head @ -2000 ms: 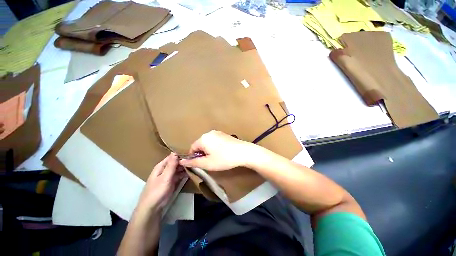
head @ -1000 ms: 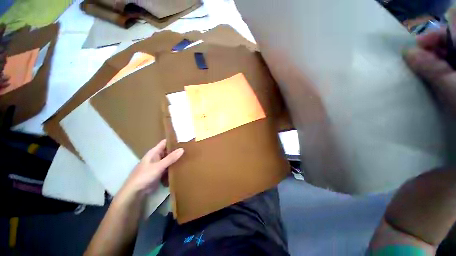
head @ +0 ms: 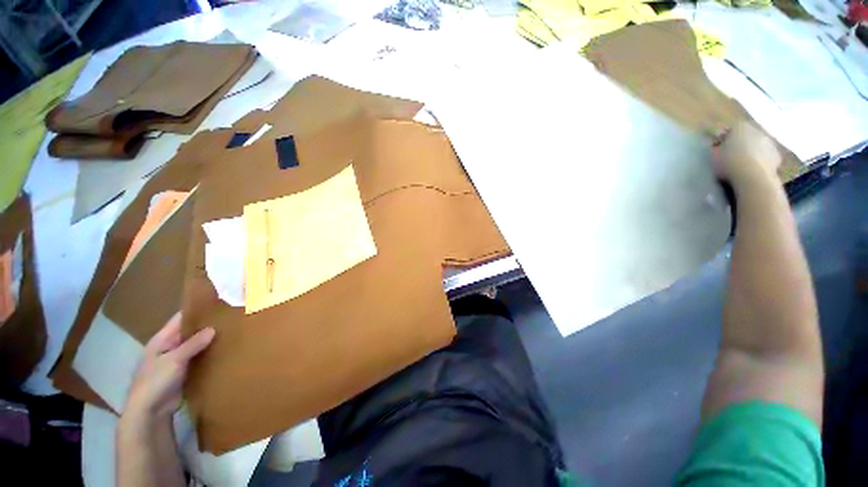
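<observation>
My left hand point(head: 167, 371) grips the left edge of a brown panel stack point(head: 324, 361), thumb on top. An orange-yellow ticket point(head: 309, 238) with a thin metal pin lies on the stack over a white slip point(head: 226, 262). A dark patch point(head: 286, 152) sits above them. My right hand point(head: 747, 157) is blurred at the right, its fingers closed at the edge of a large white sheet point(head: 590, 181). The sheet reaches past the table's front edge. A small dark thing shows under the right hand; I cannot tell what it is.
A brown panel with a curved seam point(head: 419, 195) lies beside the stack. Folded brown panels point(head: 171, 81) are at the back left. Another brown panel point(head: 657, 71) lies at the right, with yellow pieces point(head: 571, 21) behind. My dark apron point(head: 447, 399) meets the table edge.
The trimmed-at panel and cord seen earlier no longer show on top; the ticketed stack is exposed. My right hand and the white sheet have swung right, and the sheet lies flatter than a second ago.
</observation>
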